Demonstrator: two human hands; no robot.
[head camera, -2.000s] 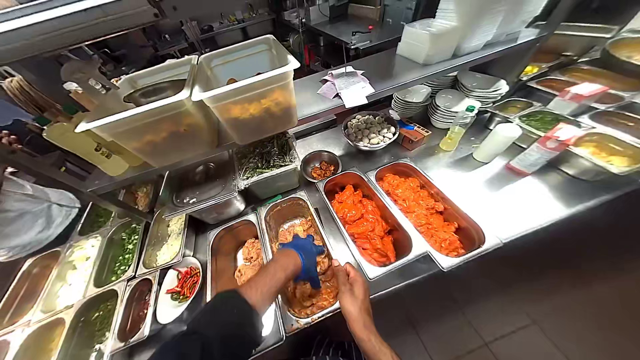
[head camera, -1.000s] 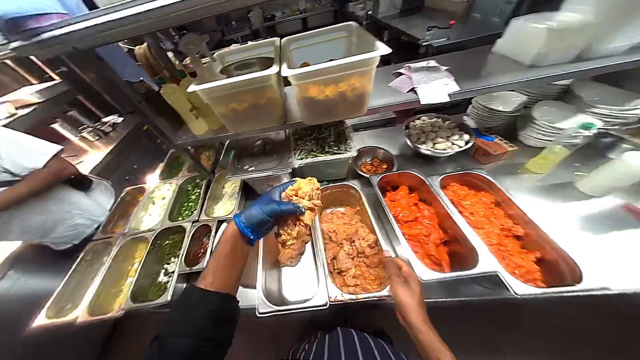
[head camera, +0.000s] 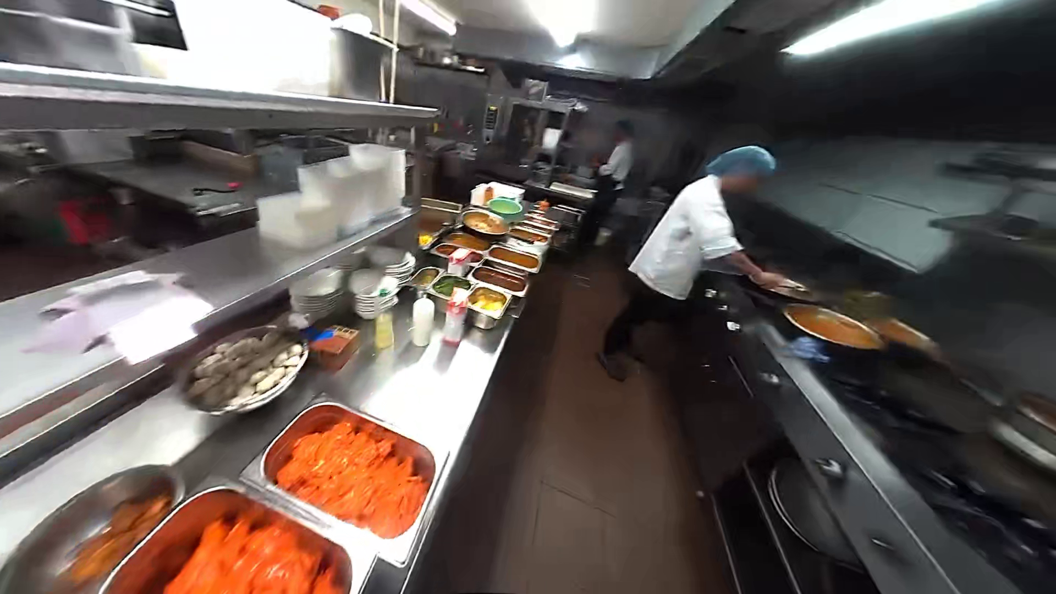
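Note:
Neither of my hands shows in the head view now. At the lower left, two steel pans of red-orange marinated meat stand side by side on the steel counter, the nearer pan's meat cut off by the bottom edge and the farther pan's meat fully in view. Beside them is a steel bowl with some brown-orange food. A bowl of whitish, mushroom-like pieces sits behind, close to a small brown box. Squeeze bottles, a carton and stacked plates are farther along.
A shelf bearing papers and white containers runs above the counter. Pans of sauces line its far end. Across the tiled aisle, a person in white leans over a stove with pans. Another person stands farther back.
The view has swung far to the right, toward the aisle and stove. Both hands, the left one gloved in blue and holding pale marinated meat one second ago, are out of view.

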